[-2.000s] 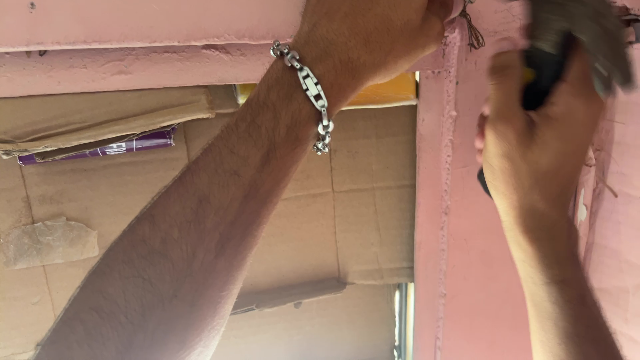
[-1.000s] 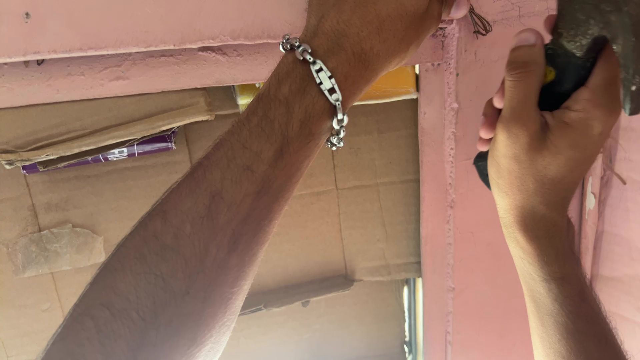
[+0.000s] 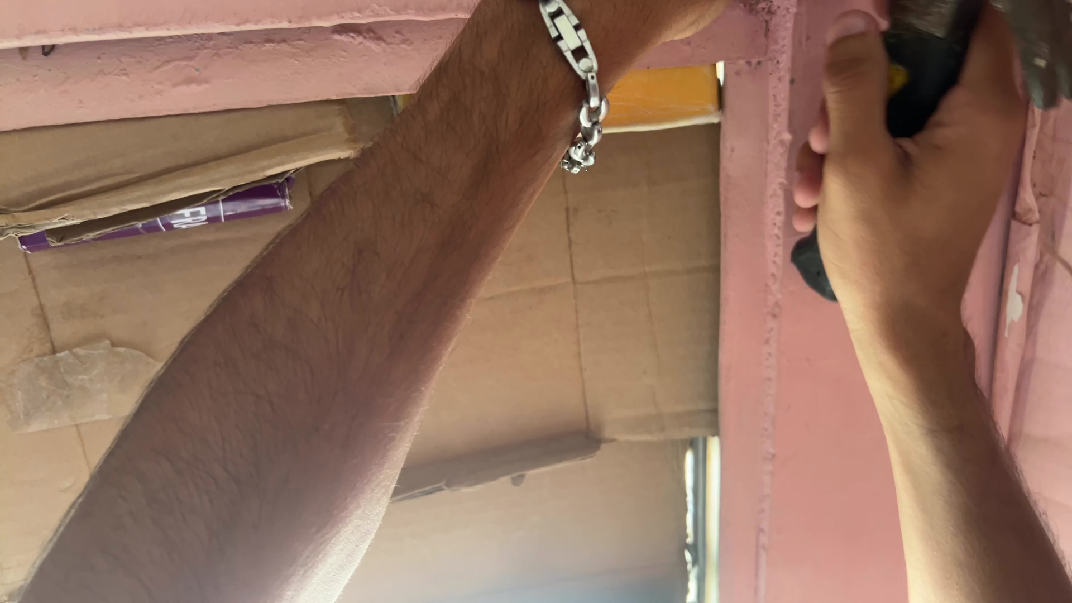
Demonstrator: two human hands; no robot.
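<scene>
My left arm reaches up across the middle, a silver chain bracelet (image 3: 578, 63) on its wrist. Only the edge of my left hand (image 3: 682, 18) shows at the top, by the corner of the pink frame (image 3: 745, 352); its fingers are cut off. On the right, my right hand (image 3: 921, 184) is closed around the black handle (image 3: 921, 92) of a hand tool with a yellow spot. The handle's lower end sticks out below my fingers. Part of a grey metal head (image 3: 1038, 50) shows at the top right, slightly blurred; the rest is beyond the frame edge.
Brown cardboard (image 3: 645, 335) fills the opening behind my left arm. A torn flap with a purple printed strip (image 3: 243, 205), a patch of clear tape (image 3: 79, 385) and a yellow-orange piece (image 3: 670, 96) are there. A pink ledge (image 3: 209, 63) crosses the top left.
My left fingertips, seen earlier near thin wires at the frame corner, are now beyond the top edge. The tool in my right hand was strongly blurred two seconds ago, and my grip stays closed.
</scene>
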